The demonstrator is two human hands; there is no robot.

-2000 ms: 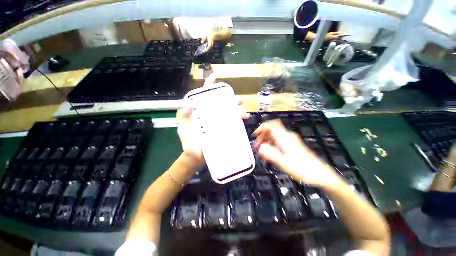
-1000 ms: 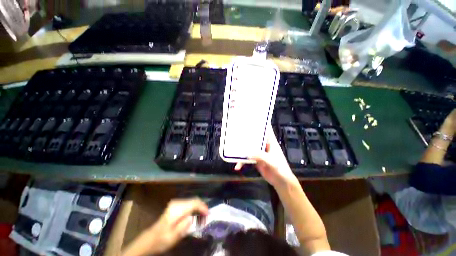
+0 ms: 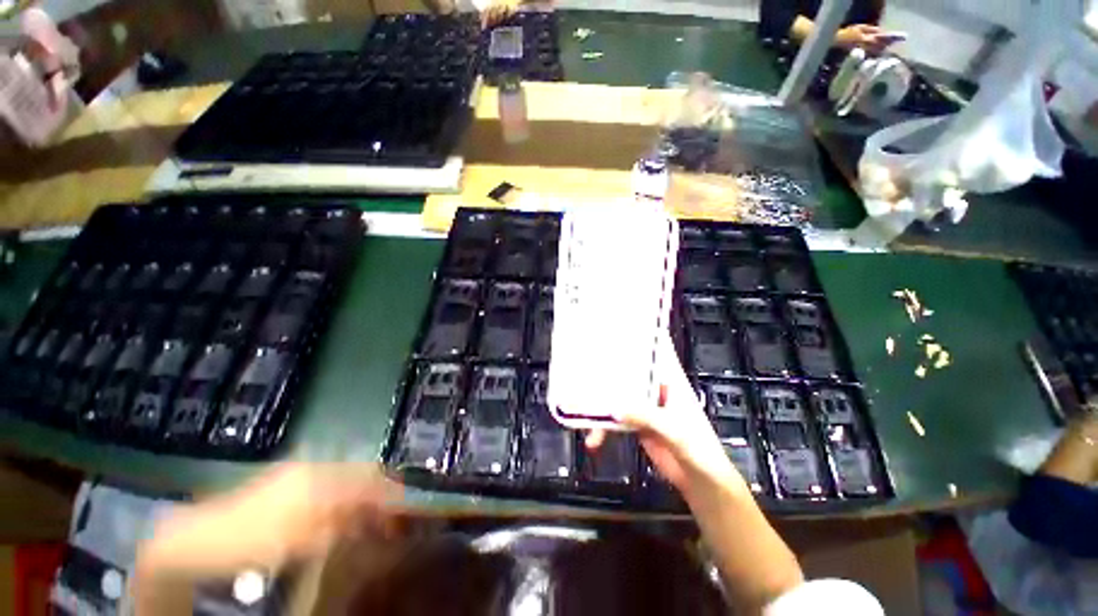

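Observation:
A smartphone with a bright white screen and pale case stands out above the middle tray. My right hand grips its lower end. My left hand is blurred at the lower left, below the bench edge; its fingers cannot be made out. The black blister tray under the phone holds dark plastic housings in its pockets. The phone hides the tray's middle pockets.
A second filled tray lies at left, more trays behind. A small bottle stands behind the phone. Pale bits lie on the green bench at right, below a hanging bag. Coworkers' arms show at right and back.
The phone has gone from my left hand to my right and stands more upright. My left hand has dropped to the lower left and blurred. The view has tilted down, then partly back up.

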